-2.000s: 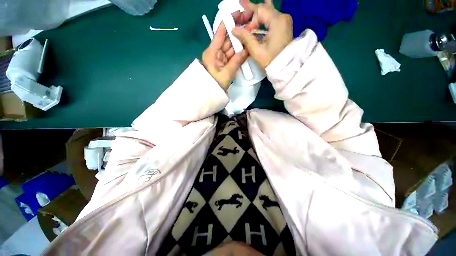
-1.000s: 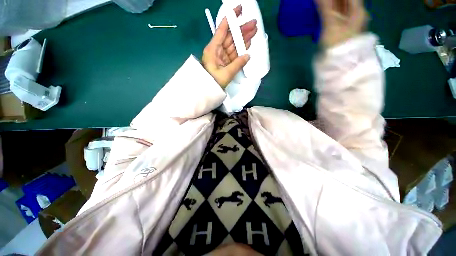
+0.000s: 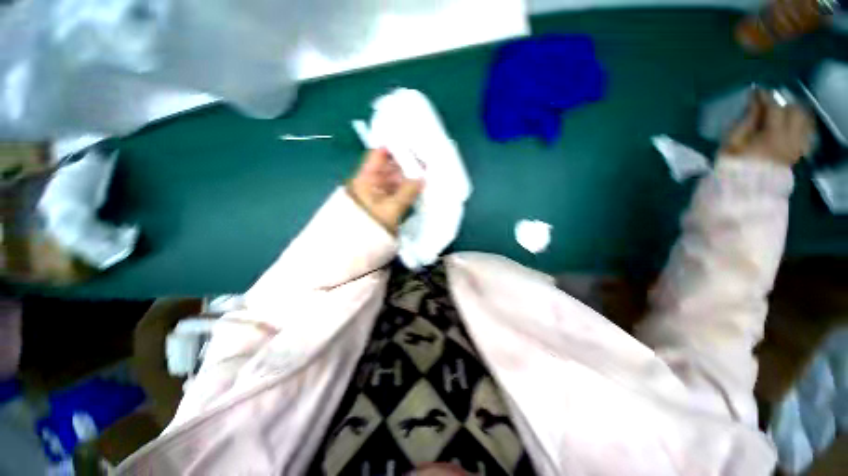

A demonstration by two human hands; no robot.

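My left hand (image 3: 383, 189) holds the white camera housing (image 3: 430, 177) over the green bench, near its front edge at the centre. The housing is long, rounded and blurred. My right hand (image 3: 772, 132) is at the far right, at the top of the translucent solvent bottle (image 3: 722, 113); it is blurred, and I cannot tell whether the fingers grip the bottle or hold a swab. A crumpled white tissue (image 3: 681, 158) lies left of that hand. A rounder white wad (image 3: 533, 235) lies right of the housing.
A blue cloth (image 3: 542, 85) lies at the back centre. A thin swab (image 3: 305, 138) lies left of the housing. Another white unit (image 3: 82, 210) stands at the left end. Bagged units (image 3: 158, 51) lie at the back left on a white board (image 3: 418, 35). An orange-brown can (image 3: 786, 22) is at the back right.
My right hand has left the housing and moved right to the bottle. The round wad shows on the bench since the hand moved off. The view has shifted, showing more of the bench's back.
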